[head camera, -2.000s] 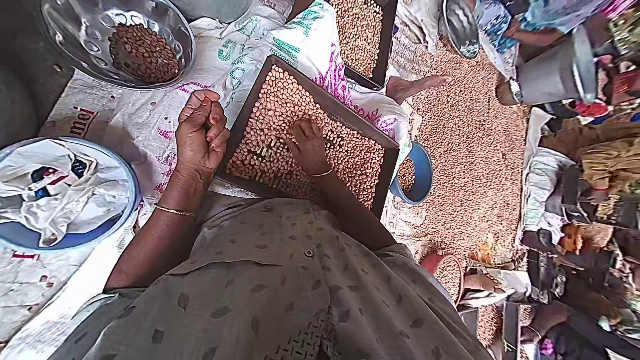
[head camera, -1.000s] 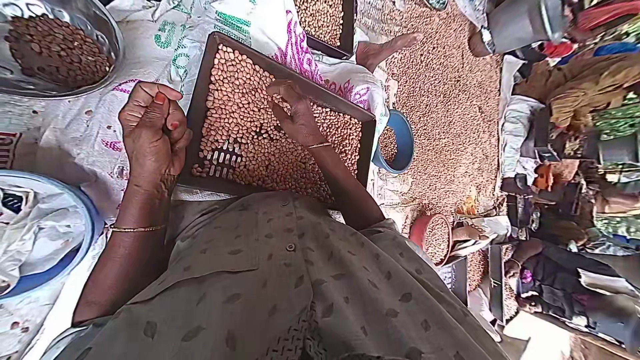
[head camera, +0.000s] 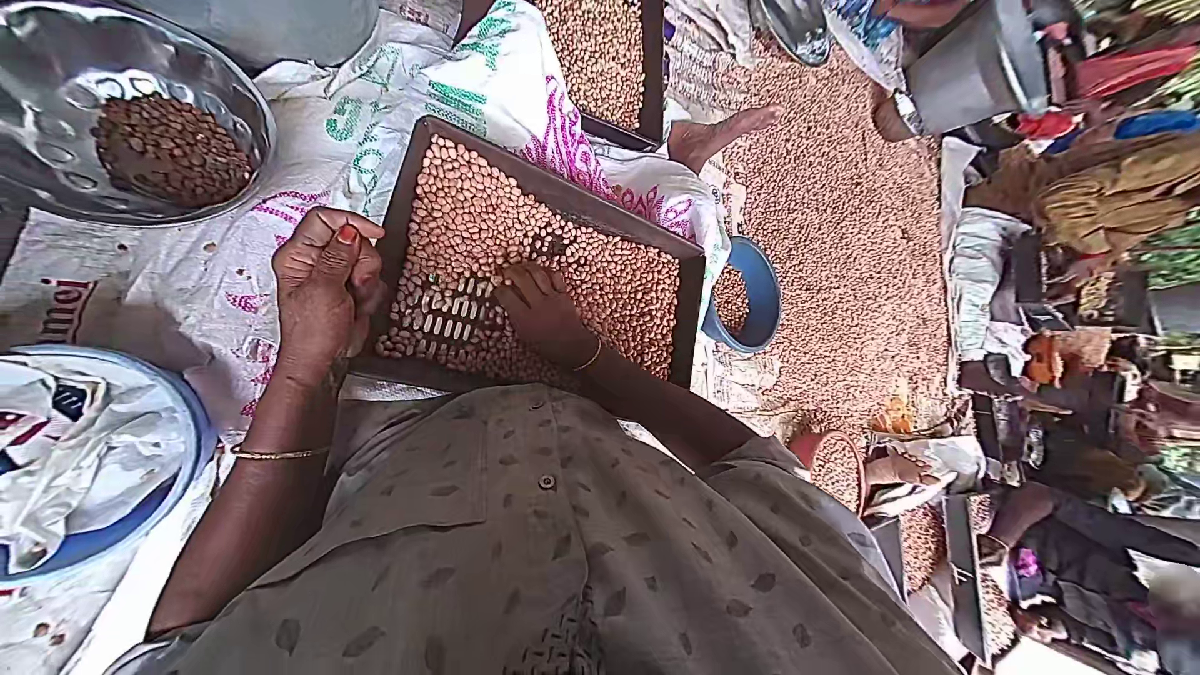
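Observation:
A dark rectangular tray (head camera: 689, 309) with a slotted bottom lies before me, spread with reddish-brown nuts or seeds (head camera: 469, 187). My left hand (head camera: 328, 277) is curled into a fist over the tray's left edge; whether anything is inside it cannot be seen. My right hand (head camera: 544, 314) rests on the nuts near the middle, fingers down among them. Just left of its fingers the bare slots (head camera: 450, 314) show through, and another thin patch lies above them. Each wrist wears a thin bangle.
A steel basin (head camera: 258, 141) with darker nuts is at upper left, a blue tub (head camera: 192, 412) with a white sack at lower left. A second tray (head camera: 652, 75), a person's foot (head camera: 722, 131), a blue bowl (head camera: 769, 291) and a wide nut spread (head camera: 844, 206) lie beyond. Several people sit at right.
My right hand has moved from the tray's upper part down toward its middle. My left hand stays curled at the left edge. The view has shifted somewhat.

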